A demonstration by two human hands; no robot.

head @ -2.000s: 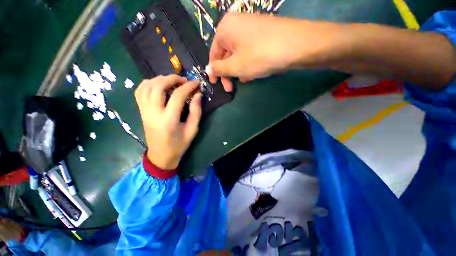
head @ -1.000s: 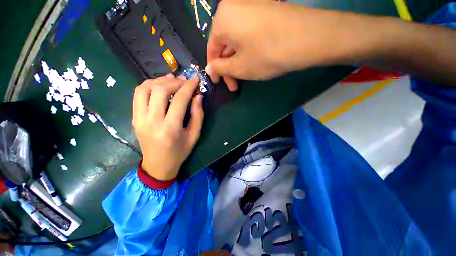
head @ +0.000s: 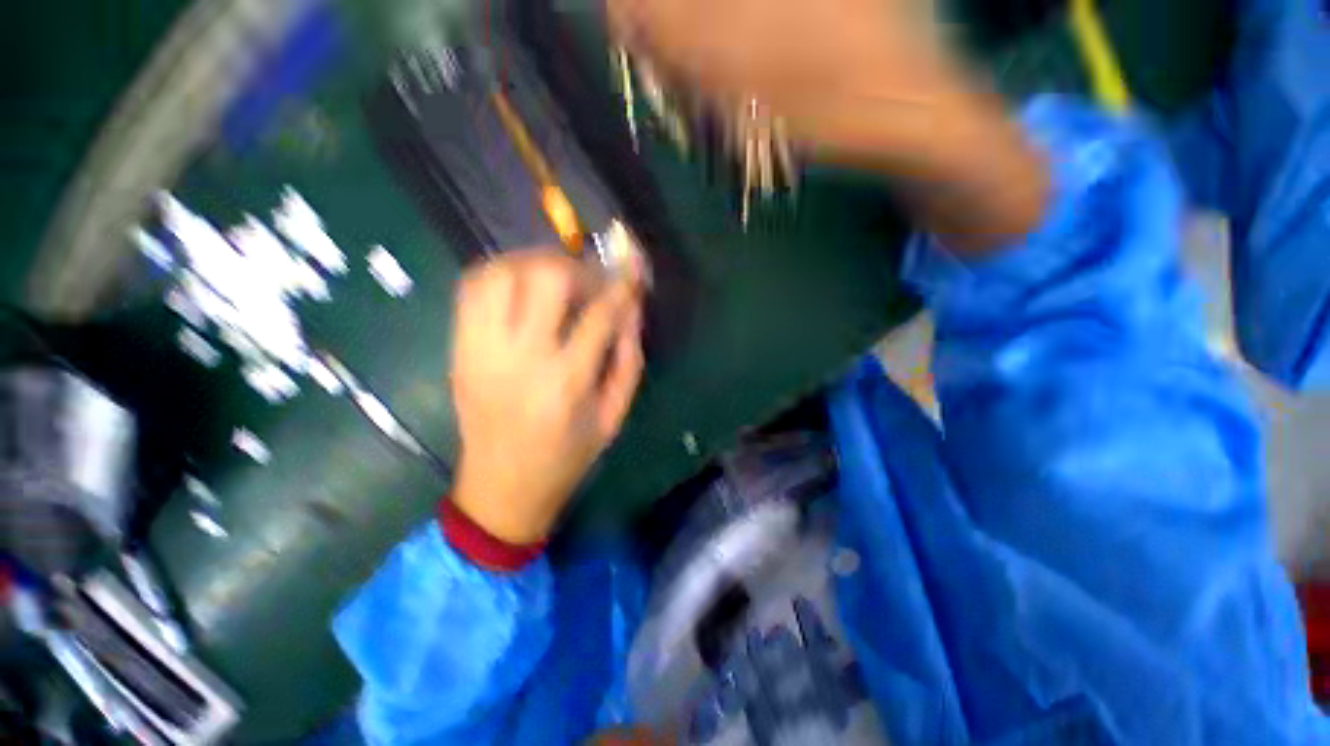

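The frame is blurred. A long black phone housing (head: 489, 161) with orange-gold patches lies slanted on a black carrier pad (head: 671, 299) on the green mat. My left hand (head: 537, 364), with a red wristband, rests with its fingertips at the near end of the housing, over the circuit board (head: 621, 251), which it partly covers. Whether its fingers pinch anything is not clear. My right hand (head: 773, 59) is smeared and cut off by the top edge, over a loose pile of thin strip parts (head: 761, 163). Its fingertips are hidden.
Small white pieces (head: 241, 284) lie scattered at the left. A black box with clear plastic (head: 66, 452) and a white holder with a dark insert (head: 146, 663) stand at the lower left. A metal-edged conveyor lane (head: 131, 175) curves along the upper left.
My right hand has left the circuit board and moved up and right to the strip parts. My left hand stays at the housing's near end. The whole view has shifted and blurred.
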